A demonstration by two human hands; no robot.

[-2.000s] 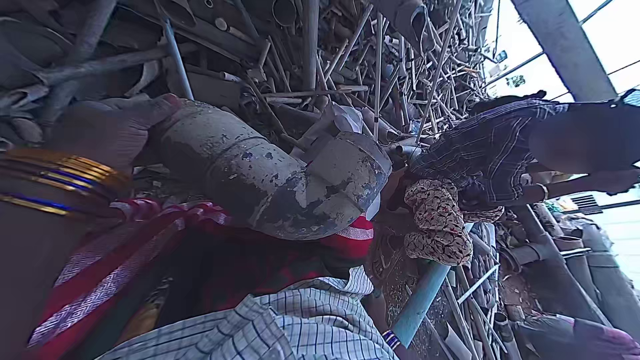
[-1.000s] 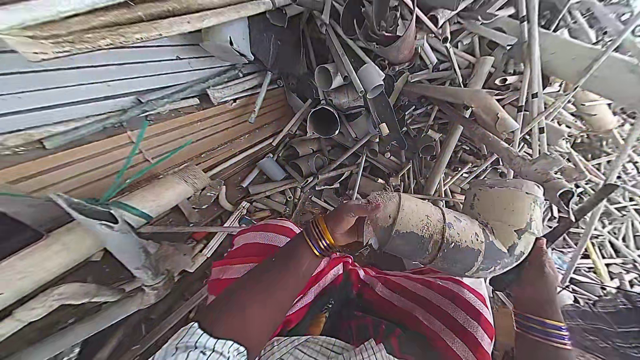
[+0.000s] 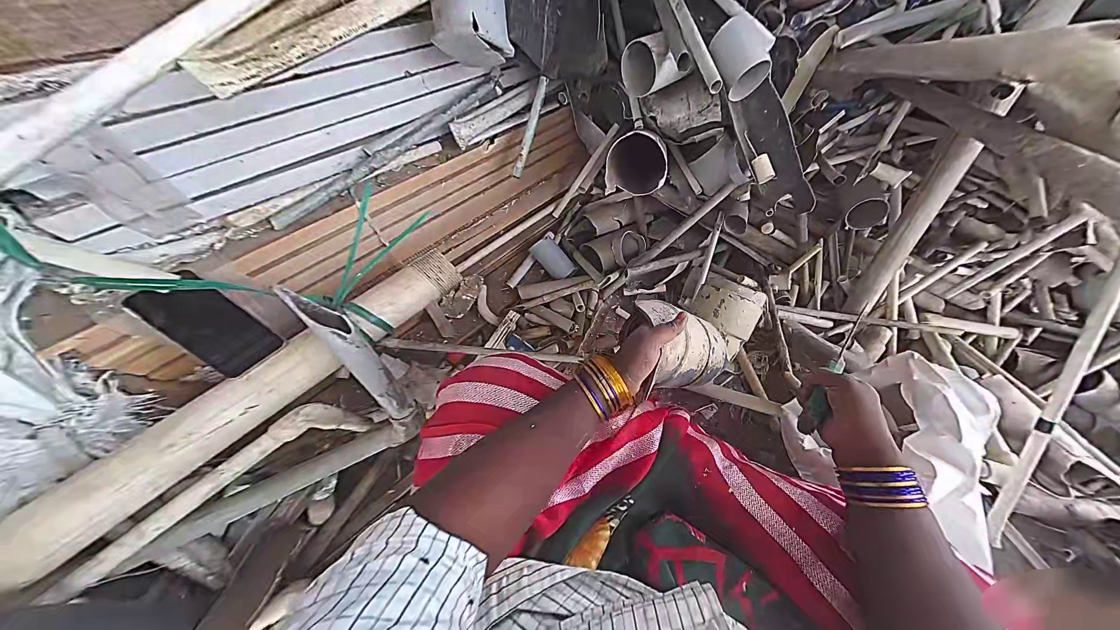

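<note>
My left hand [image 3: 649, 354] grips the near end of a dirty, cream-coloured plastic pipe elbow [image 3: 696, 348], just beyond my knees. The elbow's far end points up and to the right, among pipe scraps. To its right, my right hand [image 3: 844, 411] is closed around a green handle [image 3: 819, 407]. A thin, dark metal shaft or blade seems to rise from that handle; its exact kind is unclear. The right hand is apart from the elbow. A red and white striped cloth [image 3: 560, 437] covers my lap.
Broken plastic pipes [image 3: 637, 163] and thin tubes are heaped ahead and to the right. Long white panels [image 3: 289, 114] and brown strips [image 3: 420, 210] lie at the left. A thick pipe [image 3: 219, 429] with green string crosses the lower left. White sheeting [image 3: 945, 446] lies beside my right hand.
The elbow was held between both hands a second ago; now only my left hand holds it, lower and differently turned. My right hand has let go of it and holds a green handle.
</note>
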